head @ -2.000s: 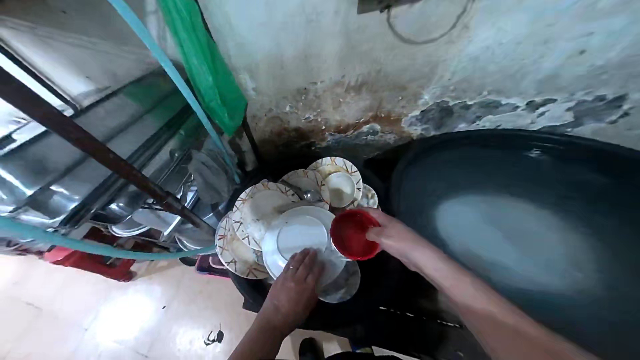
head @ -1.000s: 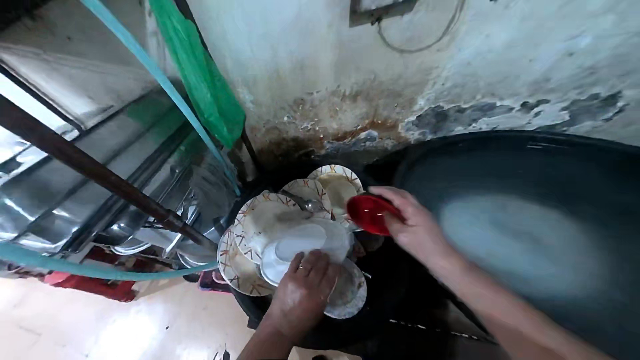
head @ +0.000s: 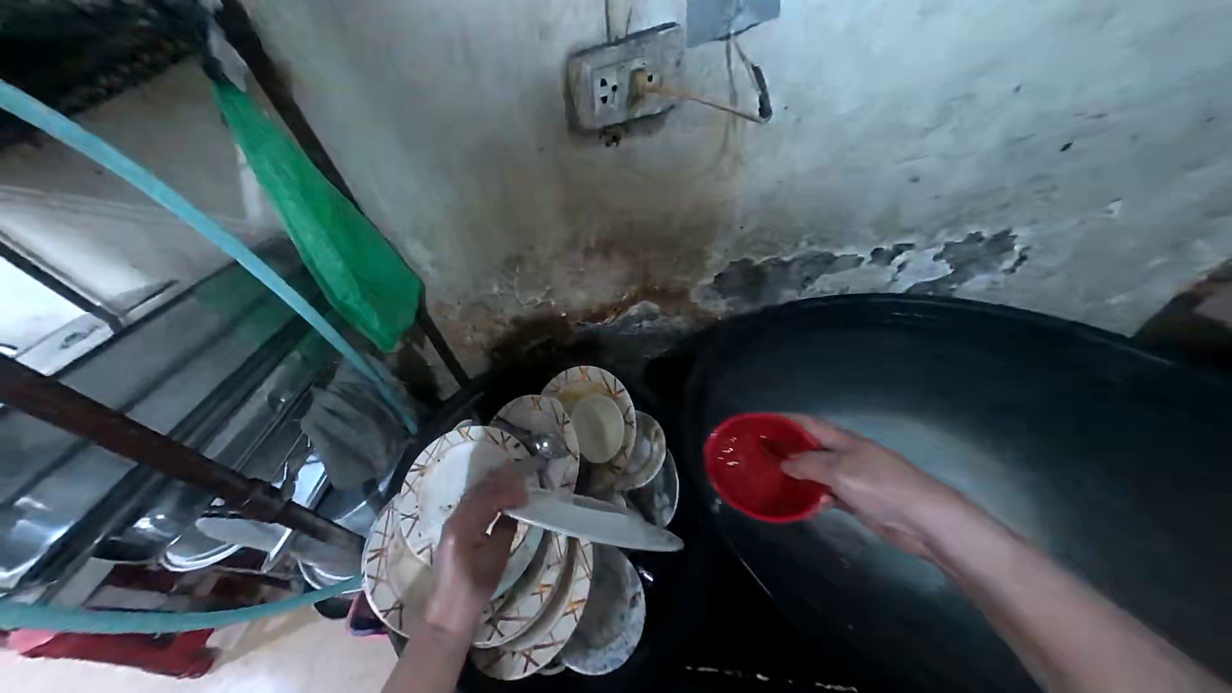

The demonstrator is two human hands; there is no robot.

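My left hand (head: 474, 539) grips the edge of a white plate (head: 597, 521), which is tilted above several patterned plates (head: 525, 630) stacked in a dark tub at the lower centre. A small pale bowl (head: 597, 428) and a metal spoon (head: 549, 445) lie among the dishes behind it. To the right, my right hand (head: 847, 472) holds a red plastic bowl (head: 760, 467) by its rim, over the near-left edge of a large black basin (head: 924, 313) holding cloudy water. Part of the plate's rim is hidden by my left fingers.
A wall socket (head: 626, 82) with a plug and cord is on the stained wall behind. At left stand a metal rack with a rusty bar (head: 173, 462), a light blue hose (head: 221, 236), a hanging green plastic bag (head: 327, 241) and metalware. A red object (head: 125, 653) lies on the floor.
My left hand has lifted and tilted the white plate, which lay flat on the stack two seconds ago. The red bowl has moved right, from beside the dishes to the basin. The view has shifted.
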